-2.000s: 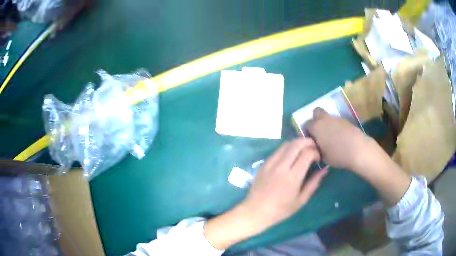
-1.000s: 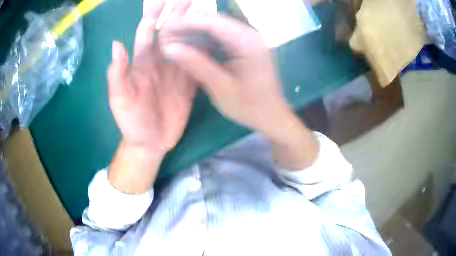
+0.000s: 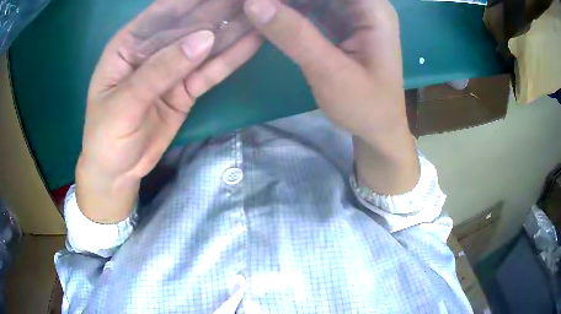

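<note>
My left hand (image 3: 138, 101) is raised at the upper left, palm up, with the thumb and fingers on a small clear plastic bag (image 3: 221, 26). The bag is thin and nearly invisible, with a small glint. My right hand (image 3: 363, 73) is at the upper middle, its thumb tip touching the bag's area close to the left fingers. The top edge cuts off parts of both hands. What is inside the bag cannot be told. The hands are above the green bench mat (image 3: 246, 107).
Tan kraft paper (image 3: 538, 58) lies at the upper right. A thin white box edge (image 3: 458, 1) shows at the top. A carton wall (image 3: 24, 147) stands left of the mat. A brown carton (image 3: 461, 107) is below the bench's right side. Clear plastic (image 3: 18, 18) shows at the upper left.
The view has tilted down towards my smock. My hands have left the printed box and come together nearer my body, then moved slightly apart, with the clear bag between them.
</note>
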